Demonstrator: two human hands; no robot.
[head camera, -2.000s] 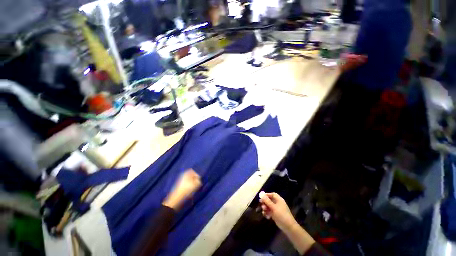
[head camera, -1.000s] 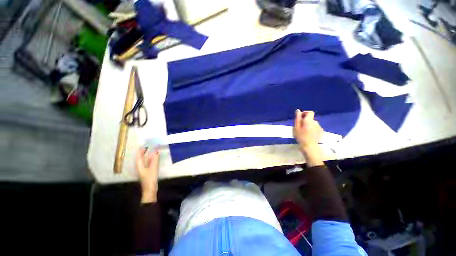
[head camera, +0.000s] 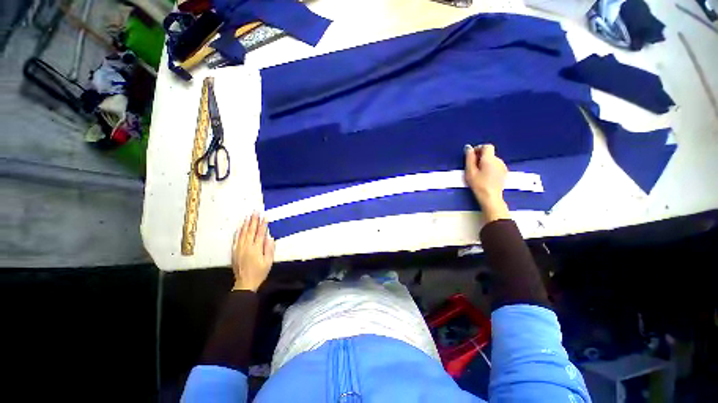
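A large navy garment fabric (head camera: 346, 86) lies on the white table, with a darker cut panel (head camera: 394, 146) on top. A long curved white strip template (head camera: 370, 187) lies along the near side of the fabric. My left hand (head camera: 253, 252) lies flat, fingers extended, at the strip's left end by the fabric corner. My right hand (head camera: 486, 175) is over the strip towards its right end, fingers closed, with a small white piece of tailor's chalk (head camera: 468, 148) at the fingertips. The hand hides part of the strip.
Fabric shears (head camera: 213, 149) lie beside a yellow-brown ruler (head camera: 194, 181) on the left. Navy offcuts (head camera: 642, 149) lie at the right. A cluttered pile with navy pieces (head camera: 275, 16) is at the back left; a light-blue and white cloth bundle (head camera: 610, 22) is at the back right.
My left hand has come down flat at the strip's left end. My right hand has stayed over the strip, which now lies more curved. The view has shifted from further up the table since earlier.
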